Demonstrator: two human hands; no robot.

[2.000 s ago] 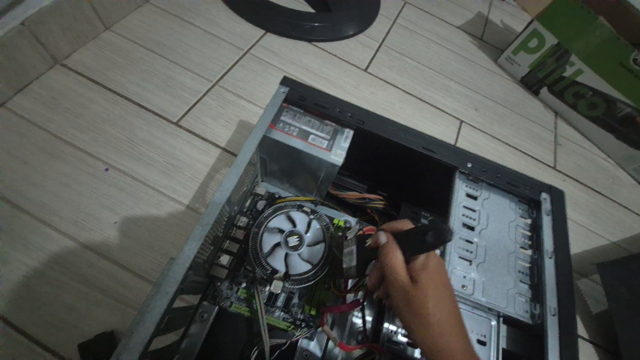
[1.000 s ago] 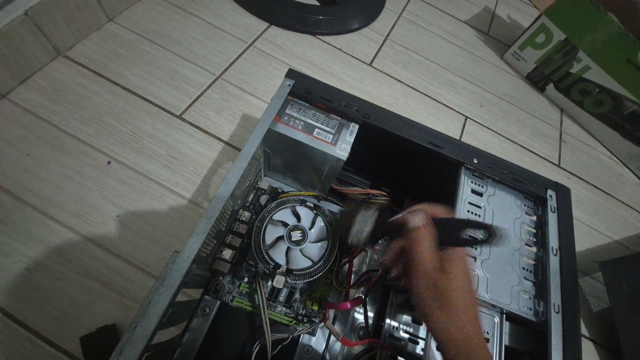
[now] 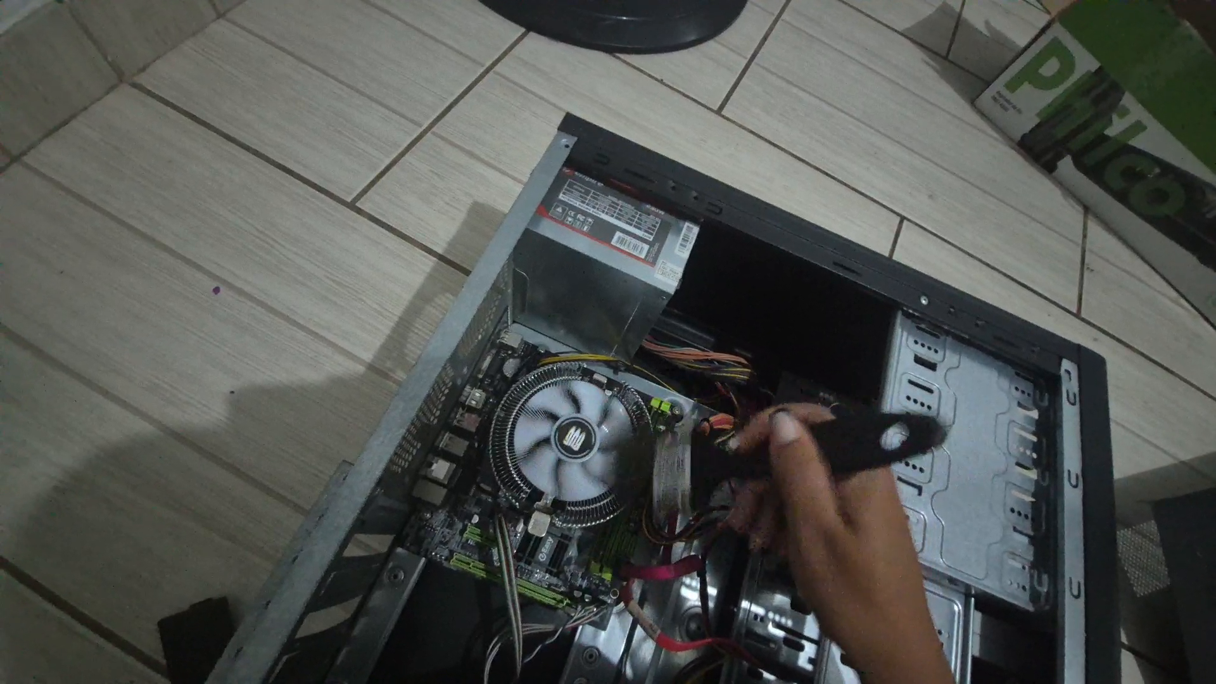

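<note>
My right hand (image 3: 807,484) grips the black handle of a flat brush (image 3: 855,445), which has a hanging hole at its far end. The pale bristles point left, close to the right edge of the round CPU cooler (image 3: 573,442) with its white fan. Whether they touch the motherboard (image 3: 513,565) is unclear. The cooler sits on that board inside an open computer case (image 3: 826,261). Above the board is the power supply (image 3: 594,266), bearing a printed label. Bundled cables (image 3: 698,359) pass behind the brush, and red cables (image 3: 665,570) hang below it. My left hand is out of view.
A metal drive cage (image 3: 969,456) fills the right part of the case. Pale floor tiles (image 3: 237,285) surround the case. A green and white Philco box (image 3: 1111,123) lies at upper right, and a round black base (image 3: 617,19) at the top. A dark object (image 3: 195,636) lies at lower left.
The brush has stayed in my right hand near the cooler's right side. Its bristles and the hand, blurred one second ago, now show more sharply.
</note>
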